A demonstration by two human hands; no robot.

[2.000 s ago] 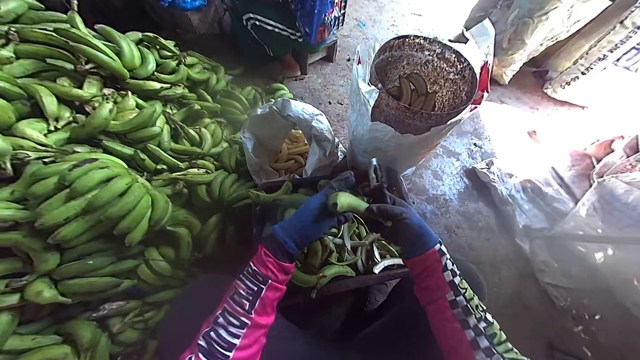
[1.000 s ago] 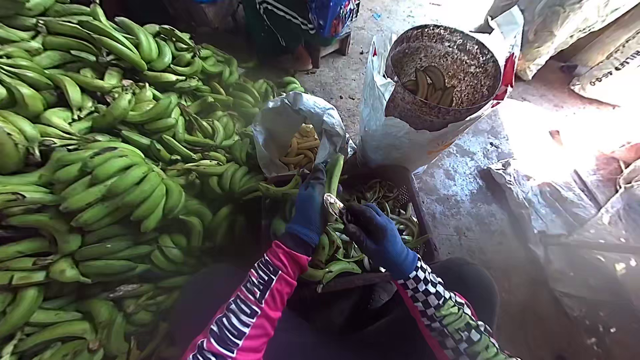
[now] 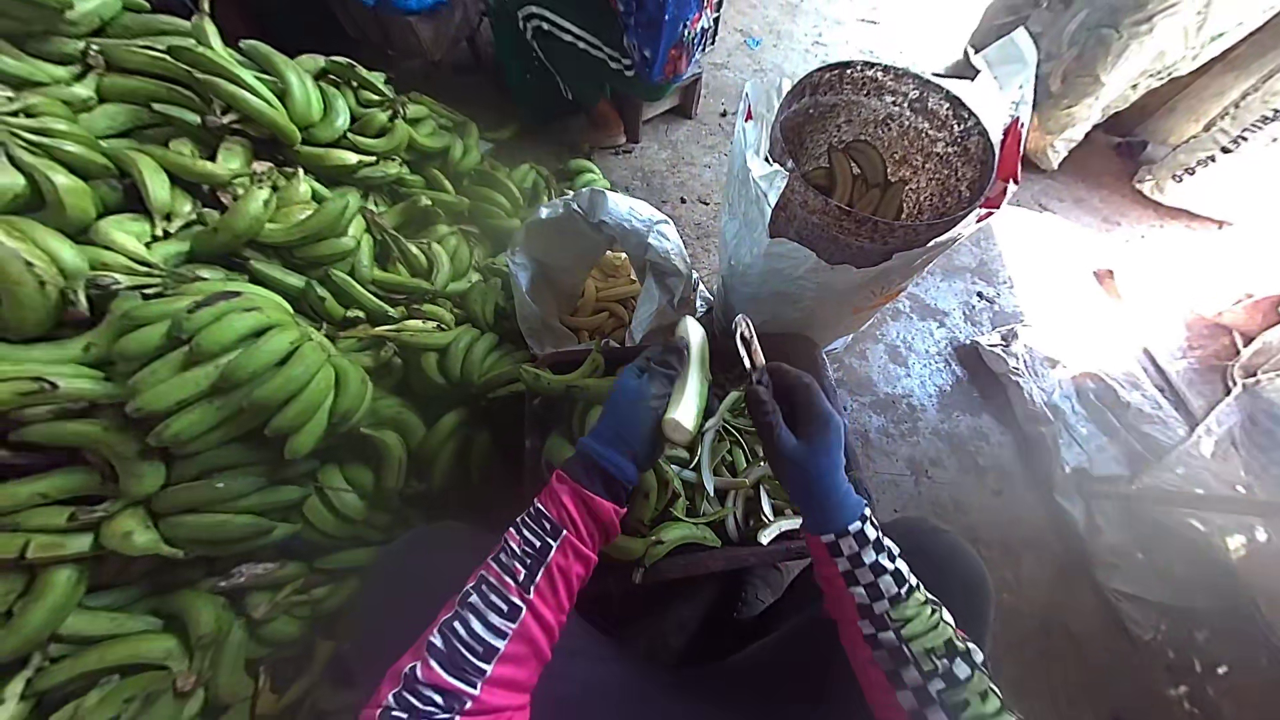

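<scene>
My left hand (image 3: 640,400), in a blue glove, grips a peeled, pale green banana or plantain (image 3: 688,385) held upright. In my right hand (image 3: 800,430), also gloved, is a peeler or short knife (image 3: 747,345) with its head pointing up. Both hands are over a dark crate (image 3: 700,565) on the floor before my knees. Strips of green peel (image 3: 745,490) and unpeeled green fruit (image 3: 680,540) lie in it. Just past the crate, a white sack (image 3: 650,235) stands open with peeled yellowish fruit (image 3: 605,300) inside.
A large heap of green banana bunches (image 3: 240,370) fills the left side. Behind the crate to the right, a rusty metal cylinder (image 3: 880,110) stands in a white sack (image 3: 760,250), with brownish fruit inside. Plastic sheeting (image 3: 1150,430) lies at right. Another person's leg (image 3: 570,50) shows at the top.
My hands have moved apart from each other. The fruit in my left hand was green-skinned two seconds ago and now shows a pale surface. The view has shifted somewhat.
</scene>
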